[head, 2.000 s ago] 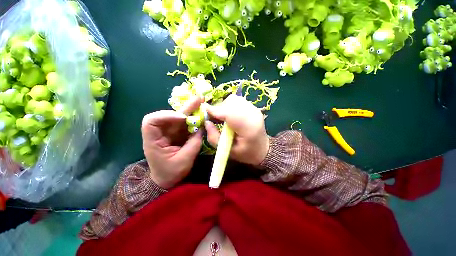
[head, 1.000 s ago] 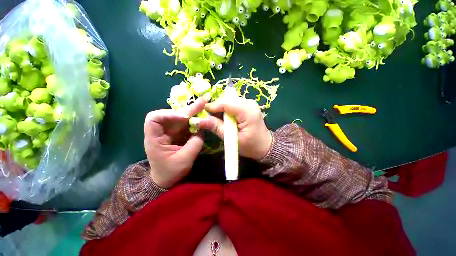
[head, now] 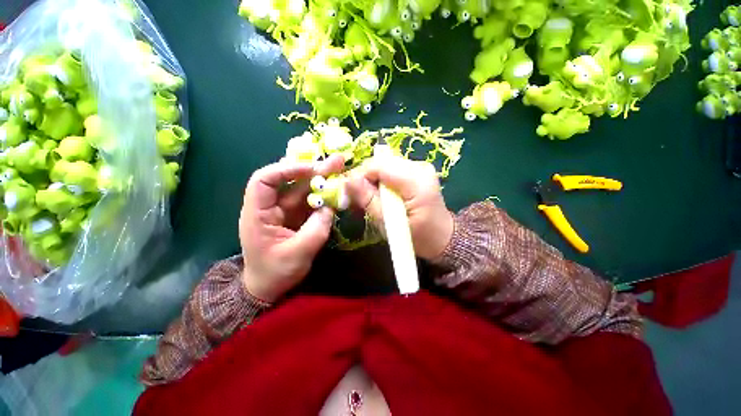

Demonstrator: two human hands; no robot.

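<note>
My left hand [head: 280,227] holds a lime-green toy figure [head: 327,193] between thumb and fingers, its two white eyeballs towards the palm. My right hand [head: 409,203] grips a pale cream trimming knife [head: 400,244], its handle pointing down towards my lap; the blade tip cannot be made out. The right fingers are at the right side of the figure. More green figures [head: 319,142] lie just beyond the left fingertips, joined to stringy yellow-green flash [head: 422,140] beyond the right hand. A loop of flash hangs below the hands.
A heap of untrimmed figures [head: 561,57] spans the far side. A crinkled clear plastic bag [head: 106,268] of loose figures stands at left. Yellow-handled side cutters [head: 565,213] lie open at right. A row of figures [head: 721,69] is at far right. A red object [head: 689,294] is beyond the table edge.
The figure in my left hand now shows both eyes, which were mostly covered a second ago. The knife's handle end has swung to the right. The view has shifted slightly.
</note>
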